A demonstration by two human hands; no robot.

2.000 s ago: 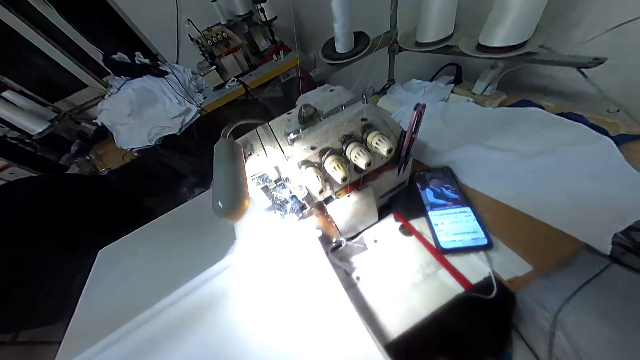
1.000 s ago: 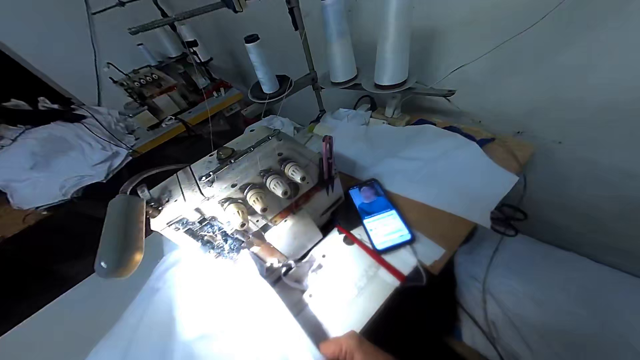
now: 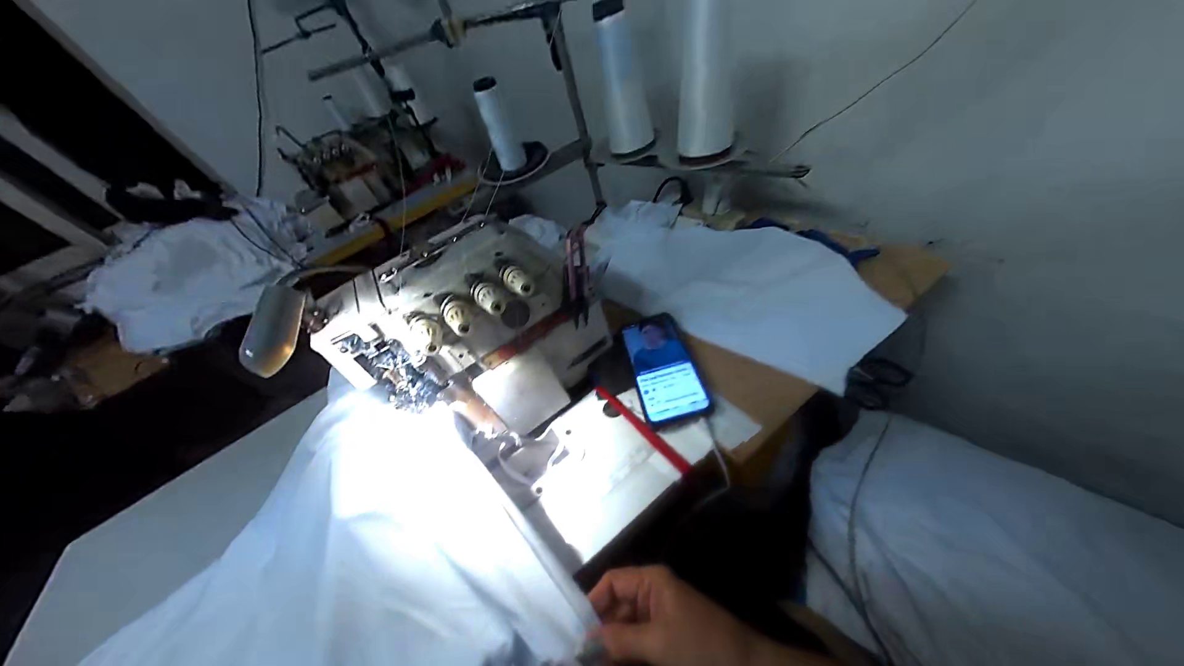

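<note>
My right hand (image 3: 661, 615) is at the lower middle of the view, its thumb and fingers pinching the right edge of a white fabric piece (image 3: 407, 546). The fabric runs up to the needle and presser foot area (image 3: 402, 370) of an overlock sewing machine (image 3: 462, 287), where a bright light falls on it. My left hand is not in view. Four cream tension dials (image 3: 456, 314) line the machine's front, and tweezers (image 3: 577, 277) stand upright at its right end.
A lit smartphone (image 3: 668, 370) with a cable lies right of the machine, by a red strip (image 3: 643, 430). White cloth (image 3: 740, 287) lies behind it, thread cones (image 3: 706, 83) stand above. A lamp (image 3: 274, 331) juts out left. Another machine (image 3: 356, 171) and piled fabric (image 3: 176, 273) are beyond.
My right hand has come into view at the bottom and now shows more fully, at the fabric's edge. The fabric now rises in folds near the machine. The view has shifted rightward.
</note>
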